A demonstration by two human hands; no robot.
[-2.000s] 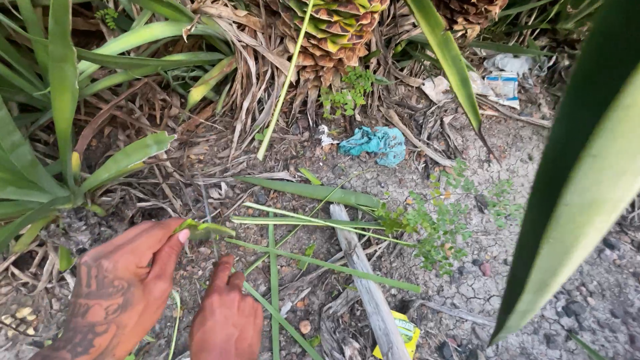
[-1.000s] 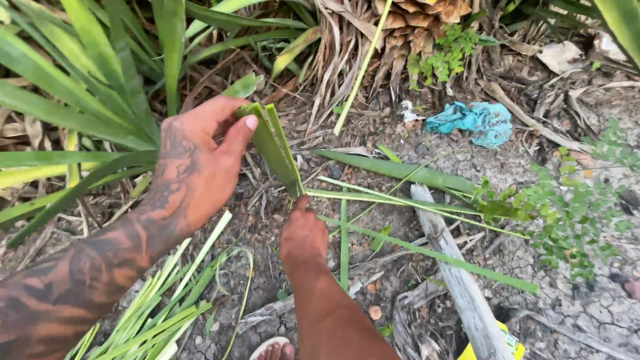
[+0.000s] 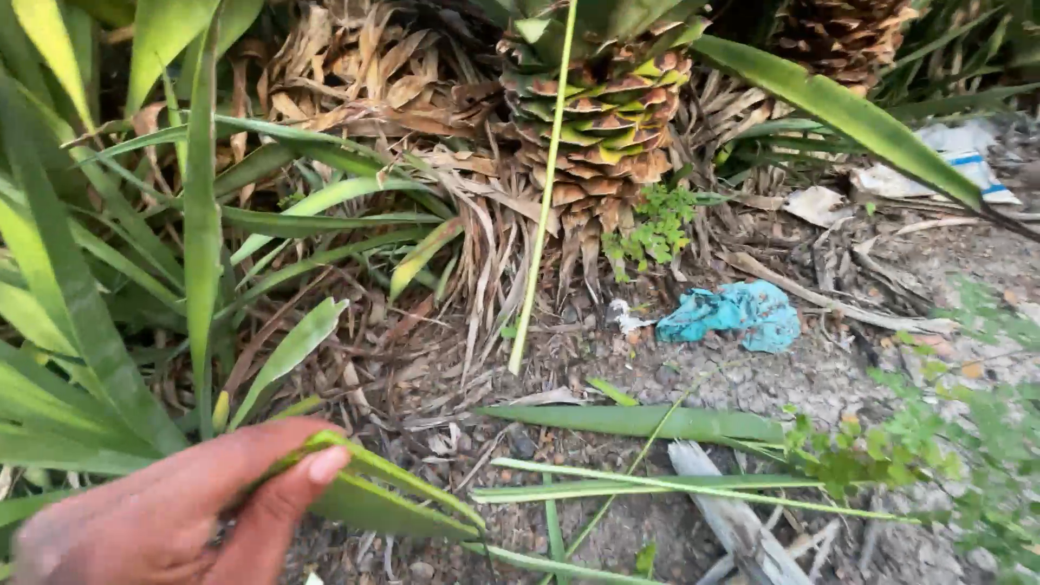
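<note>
At the lower left, my left hand [image 3: 195, 504] pinches a thick green leaf piece [image 3: 390, 496] between thumb and fingers. The piece is split lengthwise, and its far end points right toward the ground. My right hand is out of view. Right of the held leaf, narrow green leaf strips [image 3: 650, 487] lie crossed on the soil, beside a broad cut leaf [image 3: 634, 421]. One long pale strip [image 3: 544, 203] stretches down in front of a scaly plant trunk [image 3: 601, 122].
Long-leaved plants [image 3: 203, 244] crowd the left side. A crumpled turquoise cloth or plastic [image 3: 731, 315] lies on the ground, with a weathered piece of wood [image 3: 735, 520] below it. White litter [image 3: 934, 171] is at the upper right, and leafy weeds [image 3: 877, 455] grow at the right.
One second ago my right hand was at the lower end of the held leaf; it is now out of view. My left hand still holds the leaf. The view has shifted.
</note>
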